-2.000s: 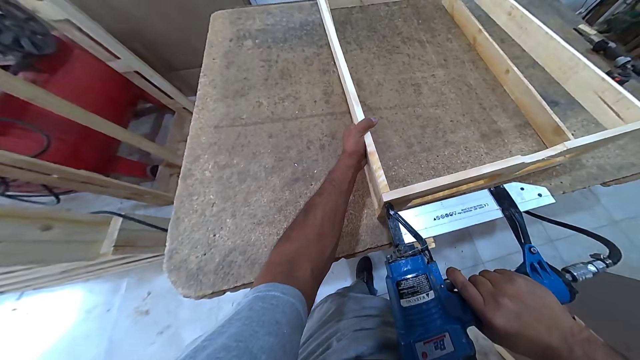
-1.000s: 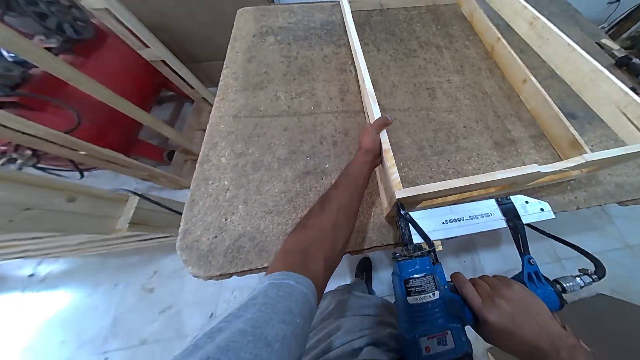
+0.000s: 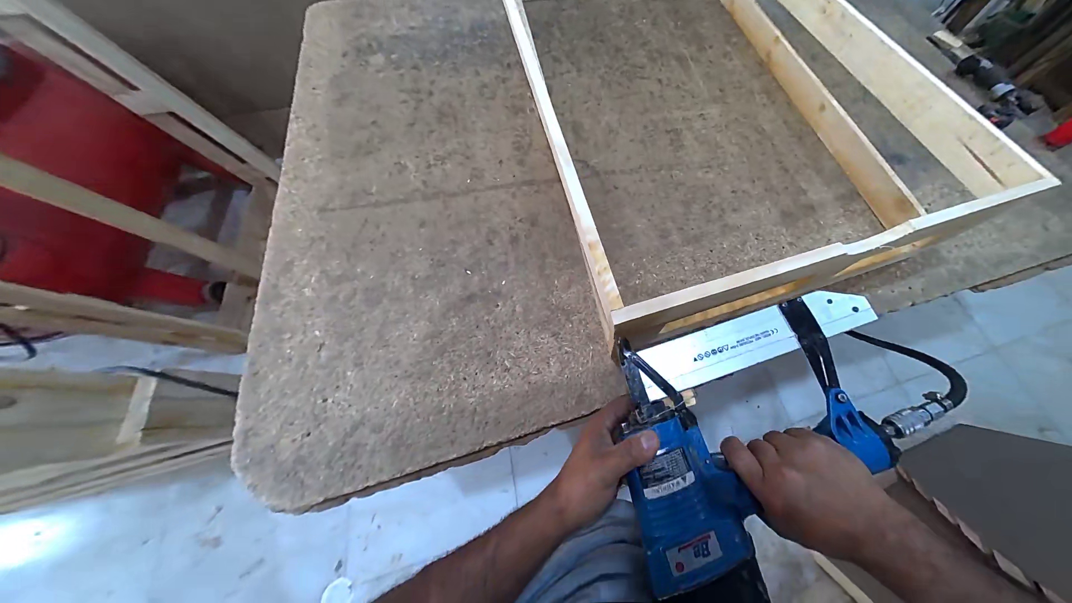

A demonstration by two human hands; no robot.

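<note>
My right hand (image 3: 800,481) is closed round the handle of a blue pneumatic nail gun (image 3: 682,502). My left hand (image 3: 603,465) grips the upper body of the same tool, its thumb across the front near the label. The nose of the nail gun points at the near corner of a wooden frame (image 3: 737,289), at the end of a long thin slat (image 3: 563,151). The nail gun's pale magazine (image 3: 754,342) extends right, below the frame's near rail. Whether the nose touches the wood cannot be told.
The frame lies on a worn particleboard tabletop (image 3: 419,276) with a rounded near left corner. On the left stand wooden slatted frames (image 3: 126,213) before a red tank (image 3: 75,167). A black air hose (image 3: 921,352) joins the nail gun at right. A brown board (image 3: 997,494) is at lower right.
My left hand has let go of the long slat and moved down onto the nail gun's body. My right hand stays on the handle.
</note>
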